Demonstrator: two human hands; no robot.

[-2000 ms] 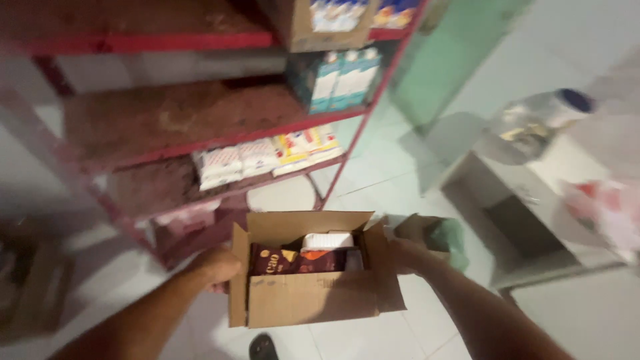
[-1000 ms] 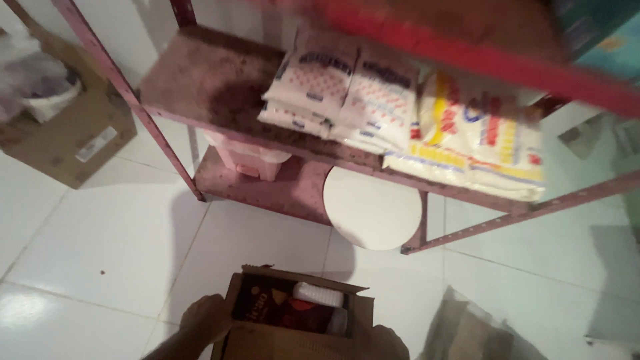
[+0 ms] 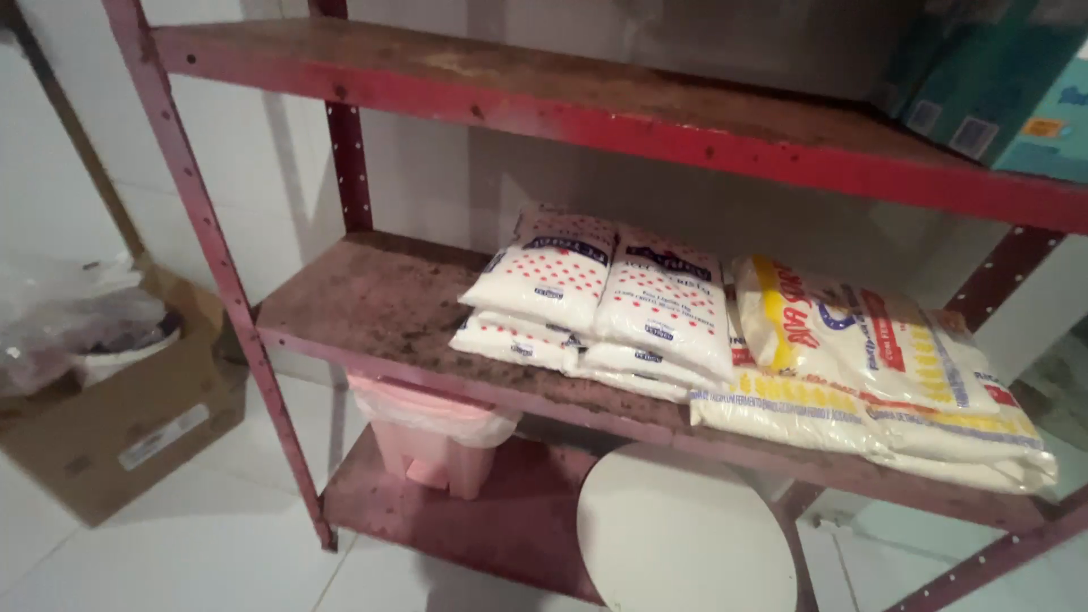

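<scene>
Neither my left hand nor my right hand shows in the head view now, and the cardboard box is out of sight too. A red metal shelving unit (image 3: 595, 127) fills the view. On its middle shelf lie stacked white bags of sugar with red dots (image 3: 663, 297). Right beside them are stacked bags of wheat flour (image 3: 884, 340) with yellow and red print. Teal cartons (image 3: 1041, 110) stand on the shelf above, at the right edge.
A pink plastic bin (image 3: 438, 433) with a liner stands on the bottom shelf. A round white disc (image 3: 684, 527) is upright at the front of that shelf. On the floor at left, a cardboard box (image 3: 195, 391) holds plastic-wrapped things.
The view has swung closer to the shelves. Both hands and the open cardboard box of packets they held, seen in the earlier frames, have left the view.
</scene>
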